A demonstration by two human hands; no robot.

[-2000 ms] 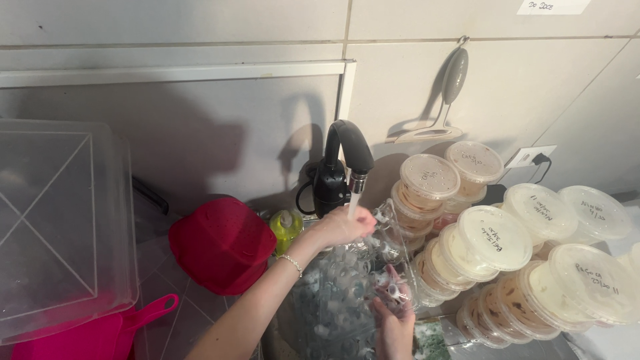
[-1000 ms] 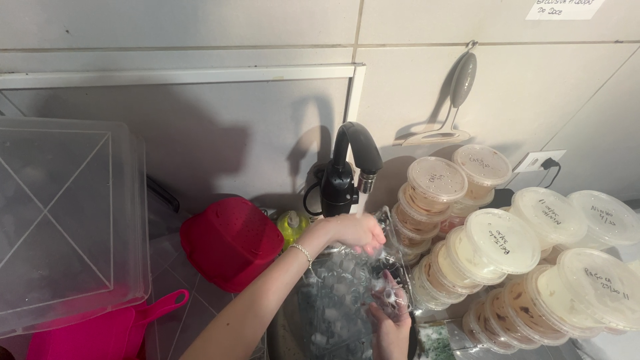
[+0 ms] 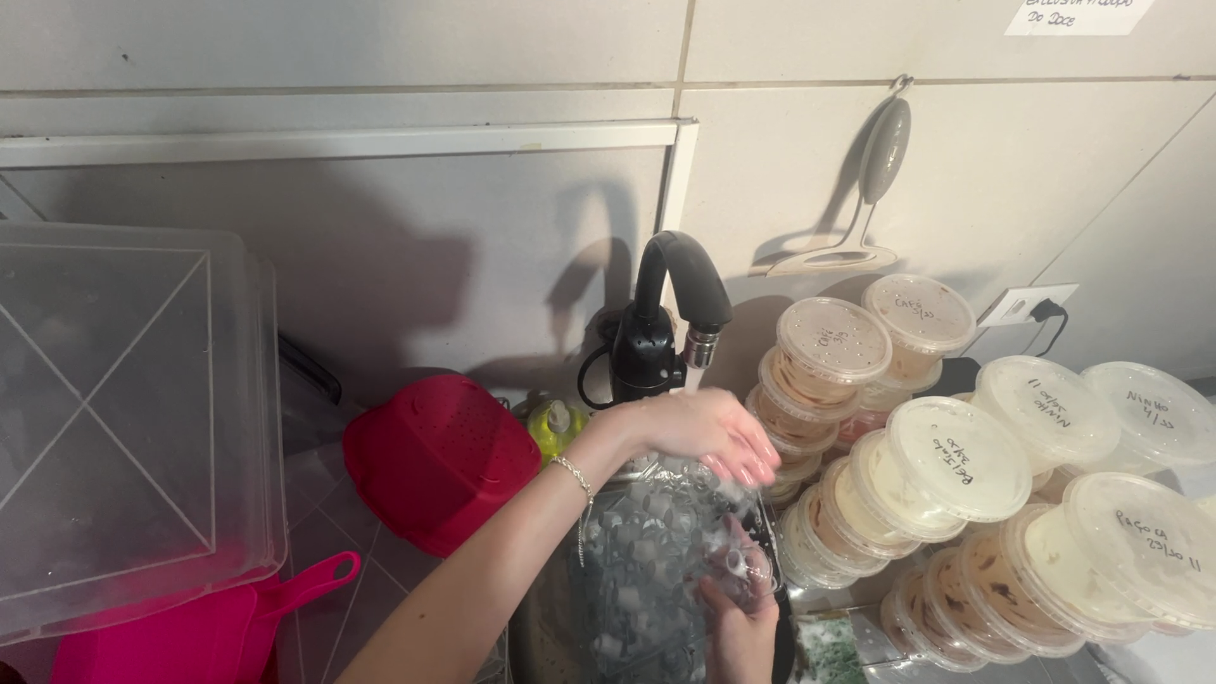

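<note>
My left hand (image 3: 708,432), with a bracelet at its wrist, is under the black faucet (image 3: 684,285), fingers apart, in the running water. To its right and lower, my right hand (image 3: 746,608) grips a clear plastic piece (image 3: 746,565) whose exact kind I cannot tell. Below both hands, the sink (image 3: 546,617) holds many small clear plastic pieces (image 3: 636,560) in water. A yellow-green bottle (image 3: 554,426) stands behind my left forearm.
A red perforated colander (image 3: 442,461), a pink plastic scoop or pan (image 3: 180,627) and a large clear plastic box (image 3: 114,418) are at left. Stacked lidded dessert tubs (image 3: 950,461) crowd the right. A grey-handled utensil (image 3: 883,157) hangs on the wall near a plugged outlet (image 3: 1028,306).
My left hand has opened out, its fingers more spread beneath the faucet than before. My right hand stays low at the sink's right side with the clear piece.
</note>
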